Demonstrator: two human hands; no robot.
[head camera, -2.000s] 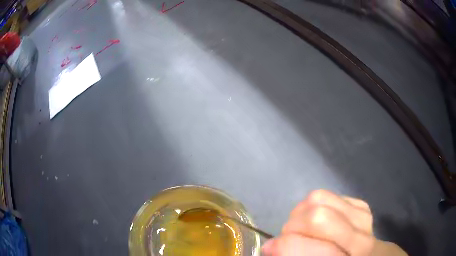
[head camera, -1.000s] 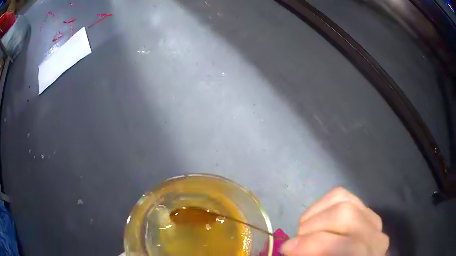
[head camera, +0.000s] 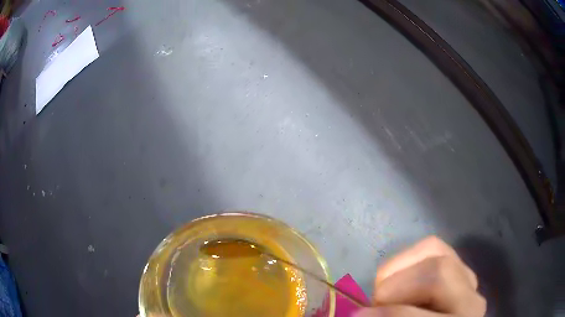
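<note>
A clear glass bowl (head camera: 158, 272) with yellow-amber liquid (head camera: 241, 288) is at the lower centre, its near side cut off by the frame's edge. A gold spoon (head camera: 297, 267) has its round end in the liquid, and its thin handle crosses the bowl's right rim. My right hand (head camera: 430, 282) is closed on the handle end, right of the bowl. Of my left hand at most a tiny skin-coloured sliver shows at the bottom edge by the bowl; its grip is hidden.
A white paper sheet (head camera: 67, 69) and red thread-like scraps (head camera: 110, 15) lie on the grey floor (head camera: 248, 142) at upper left. A dark brown bar (head camera: 471, 90) curves down the right side. A magenta cloth corner (head camera: 352, 290) shows beside the bowl. Blue material (head camera: 7, 288) is at lower left.
The paper and floor scraps have shifted up and left in view. The bowl shows slightly higher and further left, and my right hand slightly further right. The magenta corner has come into view.
</note>
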